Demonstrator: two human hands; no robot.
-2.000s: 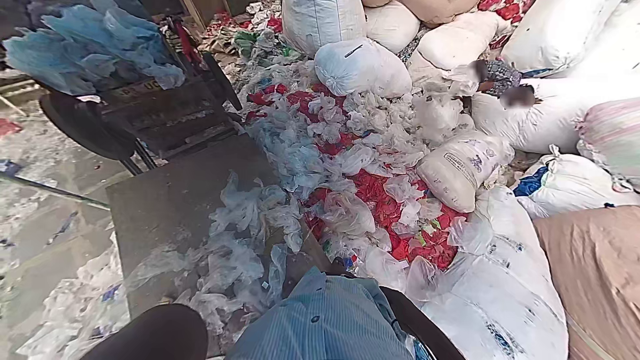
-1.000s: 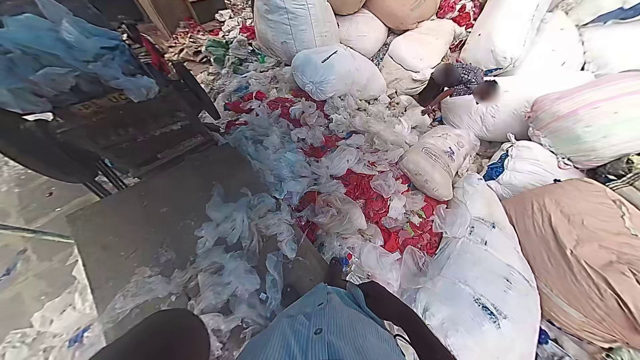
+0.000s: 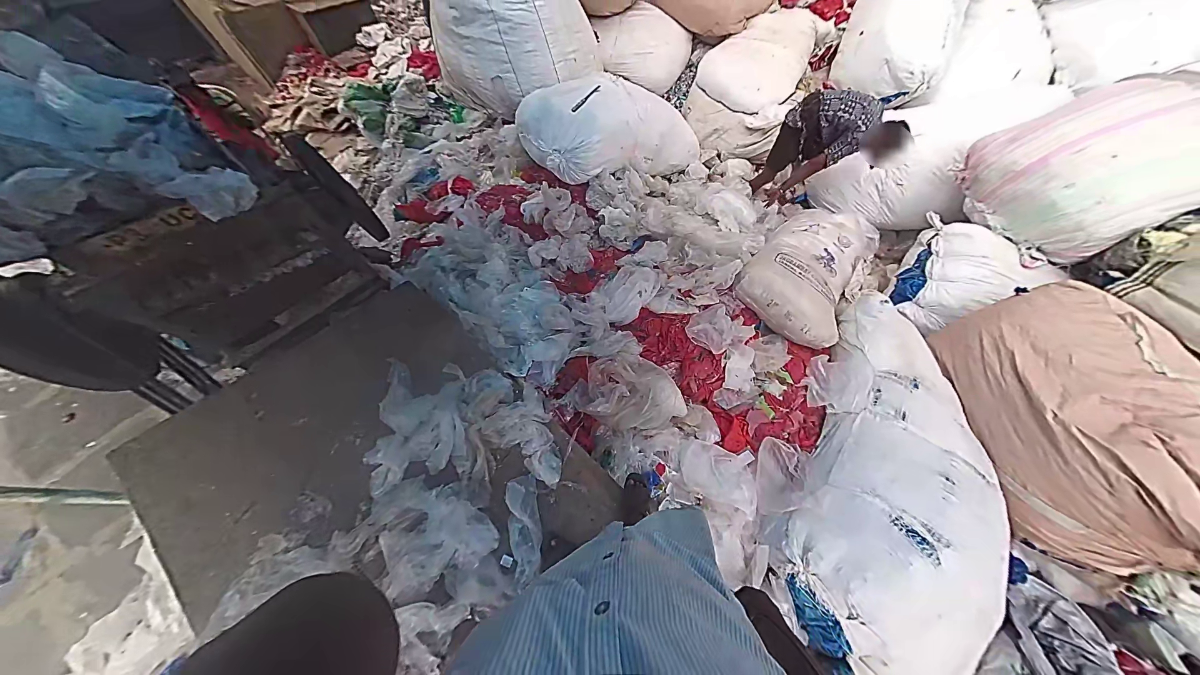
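Neither my left hand nor my right hand is in view. A blue striped shirt point(image 3: 619, 600) fills the bottom middle, and a dark rounded form, perhaps a knee, point(image 3: 305, 628) is at lower left. Just beyond the shirt a dark shoe or foot point(image 3: 636, 499) shows small. Crumpled clear plastic film point(image 3: 431, 525) lies on a flat grey board point(image 3: 272, 422). Past it spreads a heap of bluish plastic film point(image 3: 516, 300), with red plastic film point(image 3: 680, 352) among whitish pieces.
White stuffed sacks point(image 3: 905, 525) and a tan bundle point(image 3: 1078, 422) crowd the right. A printed sack point(image 3: 804, 277) rests on the heap. Another person point(image 3: 830, 131) bends over film at the upper right. A dark cart point(image 3: 206, 253) loaded with blue film point(image 3: 103, 131) stands left.
The other person, at the upper right, has changed posture, with arms now reaching down to the film. The view has shifted somewhat.
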